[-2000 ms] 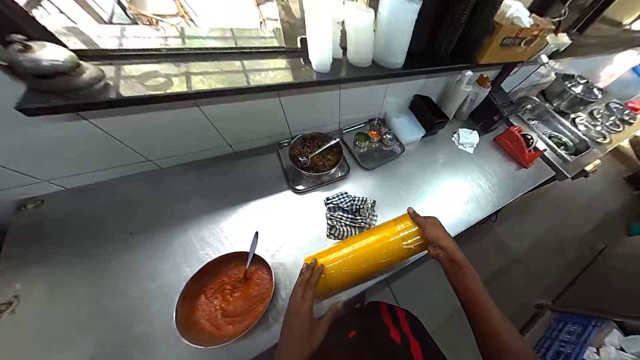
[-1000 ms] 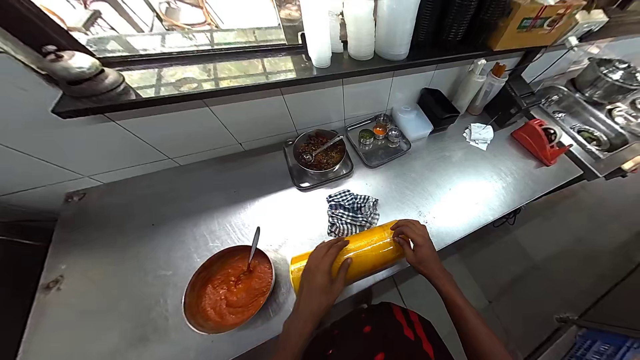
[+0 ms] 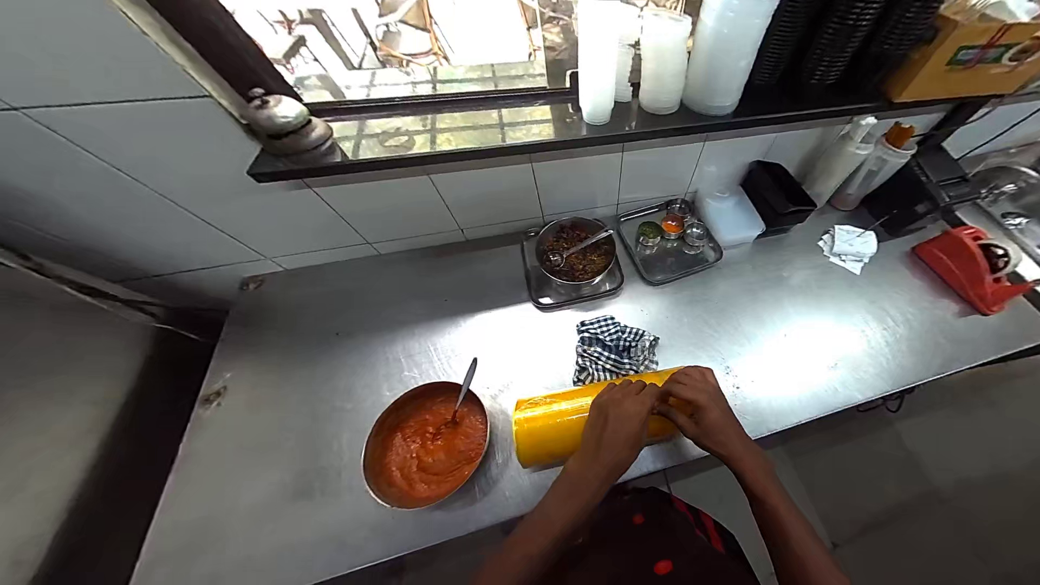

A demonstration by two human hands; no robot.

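A thick yellow roll of plastic film (image 3: 556, 424) lies on its side near the front edge of the steel counter. My left hand (image 3: 621, 416) rests over its middle, and my right hand (image 3: 697, 409) is at its right part; the fingertips of both nearly meet on top, and what they pinch is too small to tell. Just left of the roll stands a metal bowl of red-orange sauce (image 3: 422, 447) with a spoon (image 3: 466, 387) leaning in it. A crumpled checked cloth (image 3: 614, 348) lies directly behind the roll.
By the wall, a metal pot of dark spices (image 3: 587, 258) with a ladle sits on a steel tray, beside another tray (image 3: 671, 264) with small bowls. A red tape dispenser (image 3: 967, 268) and folded tissues (image 3: 848, 246) lie to the right. Stacked plastic containers (image 3: 665, 61) stand on the ledge.
My hands, earlier apart on the roll, have come together over its middle and right part. The view has swung noticeably toward the left end of the counter.
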